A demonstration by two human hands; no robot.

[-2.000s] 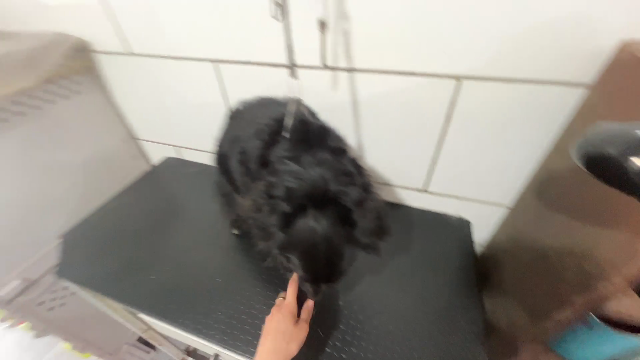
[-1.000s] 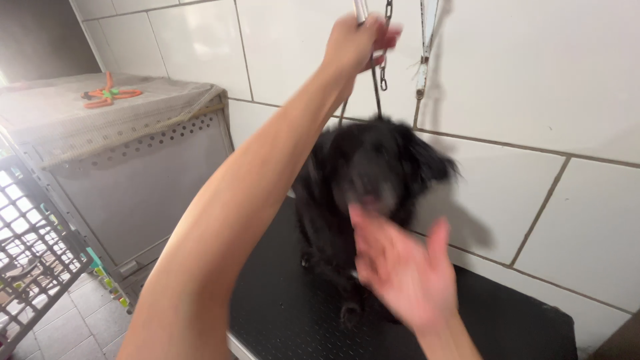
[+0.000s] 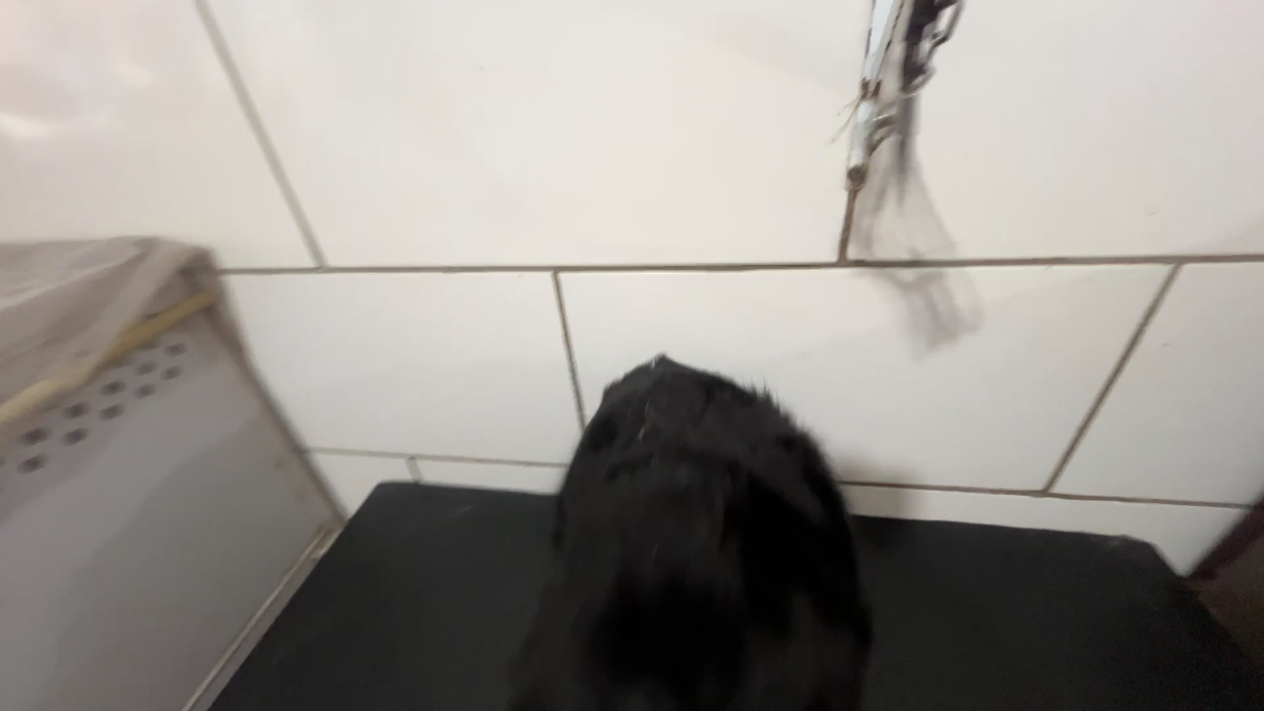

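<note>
A black long-haired dog [image 3: 691, 533] is on the black grooming table [image 3: 434, 583], in the lower middle of the head view. Its head and body run down past the bottom edge, and motion blur hides the detail of its face. Neither my left hand nor my right hand shows in this frame. To the upper right, a metal rod [image 3: 864, 138] and a dark chain [image 3: 923, 44] hang against the wall, apart from the dog.
White wall tiles [image 3: 711, 148] rise behind the table. On the left stands a pale crate or cabinet [image 3: 128, 553] with rows of holes, a greyish cloth [image 3: 79, 286] draped over its top. Something dark brown [image 3: 1239, 583] shows at the right edge.
Both hands, seen one second ago near the chain and at the dog's muzzle, are out of view. The chain now hangs free of my hand. The view has shifted.
</note>
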